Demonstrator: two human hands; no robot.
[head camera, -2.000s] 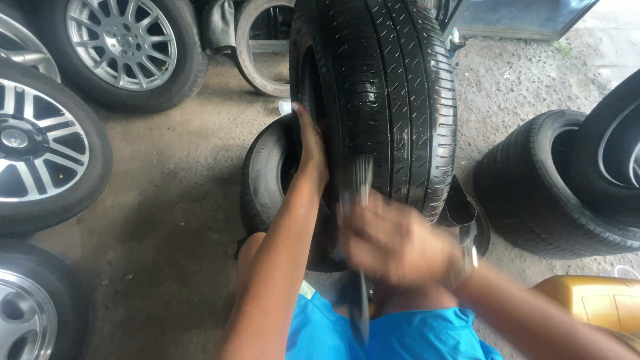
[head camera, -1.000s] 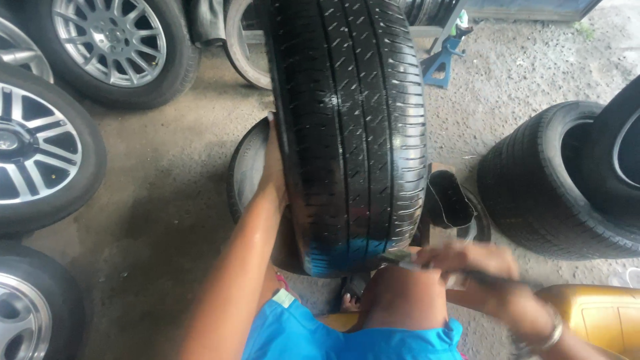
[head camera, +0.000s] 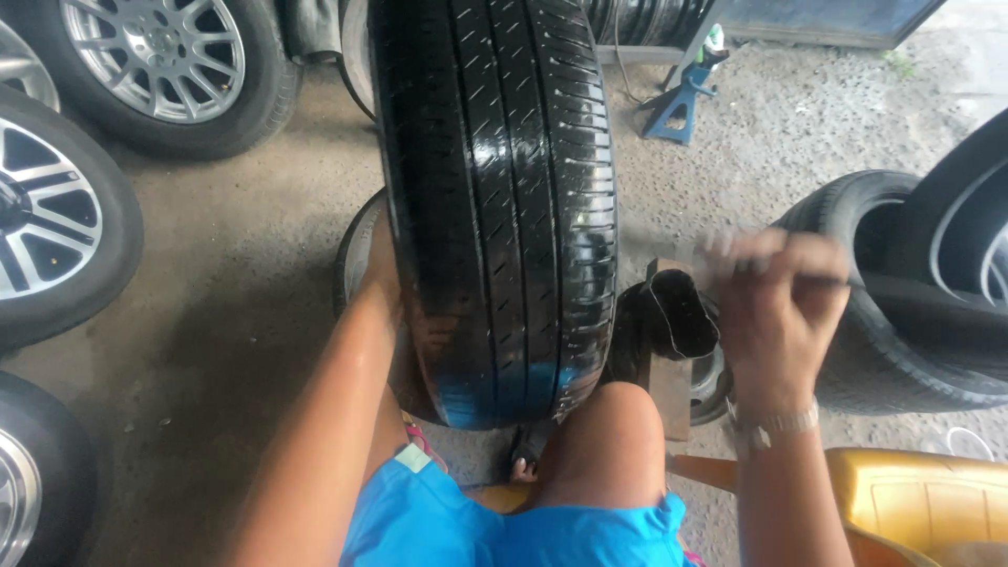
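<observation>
A black rubber tire stands upright in front of my knees, its tread wet and shiny. My left hand is against the tire's left side, its fingers mostly hidden behind the sidewall. To the right of the tire, my right hand is raised and blurred, closed around a thin dark handle; the tool's working end is too blurred to make out. Just left of that hand, an open container with dark contents rests on a wooden board.
Wheels with alloy rims lie along the left side. More tires are piled at the right. A blue jack stand is on the rough ground beyond. A yellow plastic chair is at the lower right.
My right hand has moved from the lower edge of the tire up and away, beside the dark container. The tread's upper middle looks shinier. My left hand stays at the tire's left side.
</observation>
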